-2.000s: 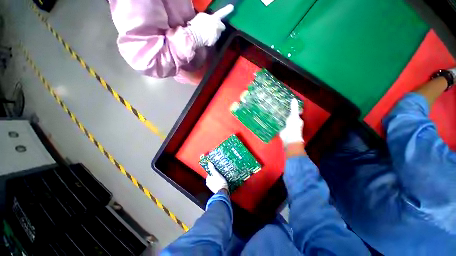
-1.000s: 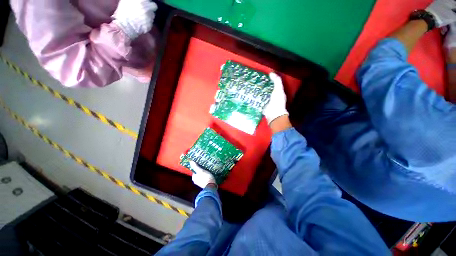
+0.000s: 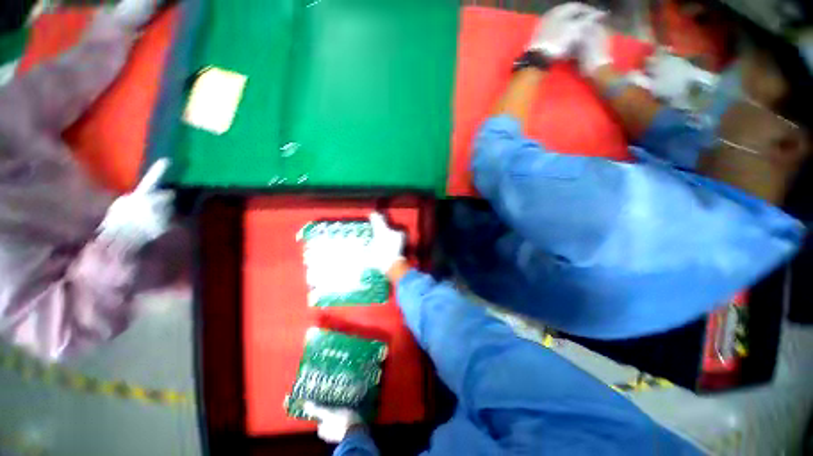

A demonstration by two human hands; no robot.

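Note:
A green circuit board [image 3: 343,267] with a bright glare shows over the red liner [image 3: 272,356] of the black tray [image 3: 218,329]. My right hand [image 3: 384,242], in a white glove, holds it at its right edge. A second green circuit board [image 3: 340,367] is nearer to me, slightly tilted. My left hand [image 3: 332,421], gloved in white, holds its lower edge. The frame is blurred. Whether the boards touch the liner cannot be told.
A green mat [image 3: 365,98] with a pale card [image 3: 215,100] lies beyond the tray. A person in pink [image 3: 62,258] is at the left, a gloved hand by the tray corner. A person in blue [image 3: 615,232] is at the right, hands over a red sheet [image 3: 481,71].
The view has turned and shifted, so the tray now appears upright and more of the bench shows. Both hands still hold their boards. The pink-sleeved person's hand has its finger extended again.

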